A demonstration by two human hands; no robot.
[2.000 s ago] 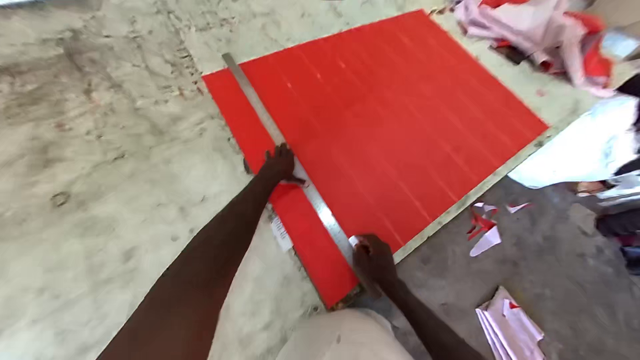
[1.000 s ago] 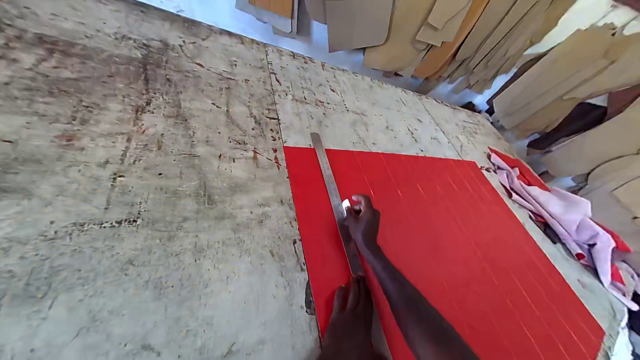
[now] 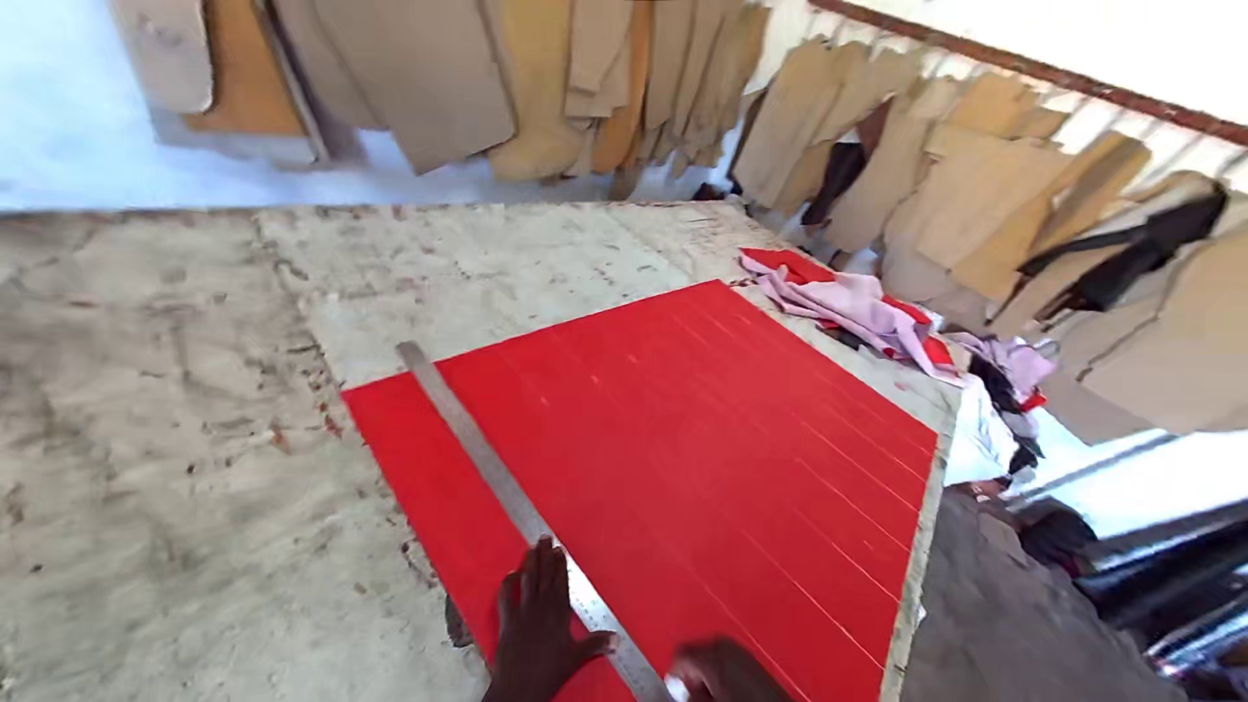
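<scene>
A red sheet of material (image 3: 673,439), marked with pale parallel lines, lies flat on a worn work table. Across its left part runs a long metal ruler (image 3: 478,444). My left hand (image 3: 541,619) presses down on the ruler and the sheet, fingers stretched along the ruler and thumb spread onto it. At the lower edge of the view, my right hand (image 3: 726,671) is blurred beside the ruler's near end, closed on a small white marking piece (image 3: 677,688), perhaps chalk.
Crumpled pink and red material (image 3: 858,310) lies at the table's far right corner. Brown card patterns (image 3: 994,195) hang along the wall. Dark rolls (image 3: 1170,575) stand at the right, beyond the table edge. The worn tabletop (image 3: 195,487) stretches left.
My right hand has come down along the ruler to its near end. My left hand now lies flat on the ruler with its thumb spread. The view has tilted up toward the wall.
</scene>
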